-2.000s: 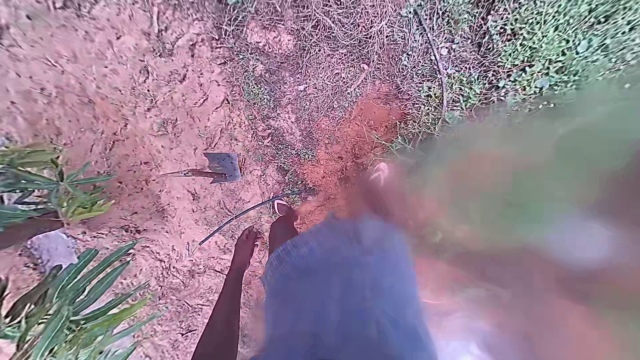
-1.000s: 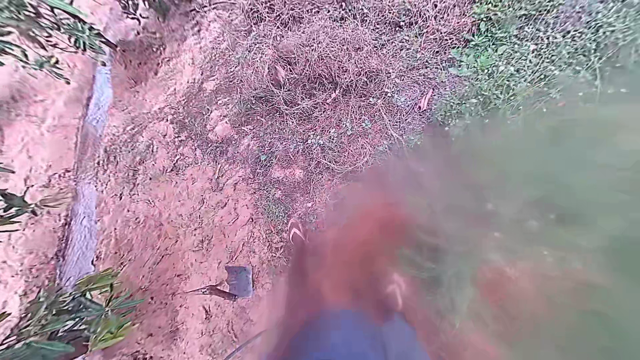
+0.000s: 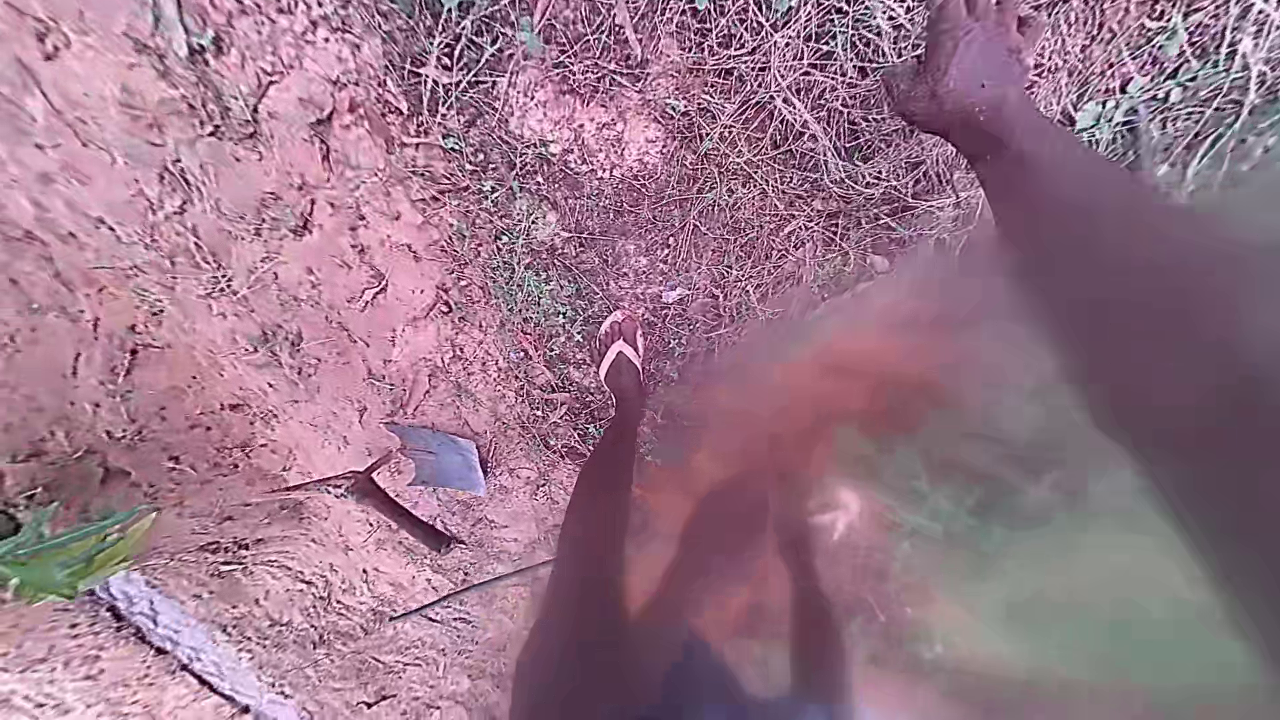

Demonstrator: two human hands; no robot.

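Note:
My right hand point(image 3: 975, 65) reaches out at the top right, its arm running down along the right side. The top edge cuts off its fingers, and no held object can be made out. Dry stalks and grass point(image 3: 820, 120) lie below and beside it. My left hand is out of view. At the lower left, a flat metal blade point(image 3: 440, 460) rests on the soil beside a short dark wooden piece point(image 3: 400, 512), like a hoe or spade; how they join is unclear. A foot in a flip-flop point(image 3: 620, 350) stands on the ground near the middle.
A thin dark hose or rod point(image 3: 470, 590) lies by the leg. Leafy green plants point(image 3: 70, 555) and a pale grey strip point(image 3: 190, 635) are at the lower left. Reddish bare soil point(image 3: 230, 330) spreads over the left. The lower right is heavily blurred.
My right hand has come into view at the top right. My left hand, seen low beside the leg two seconds ago, has left the view. The view has shifted.

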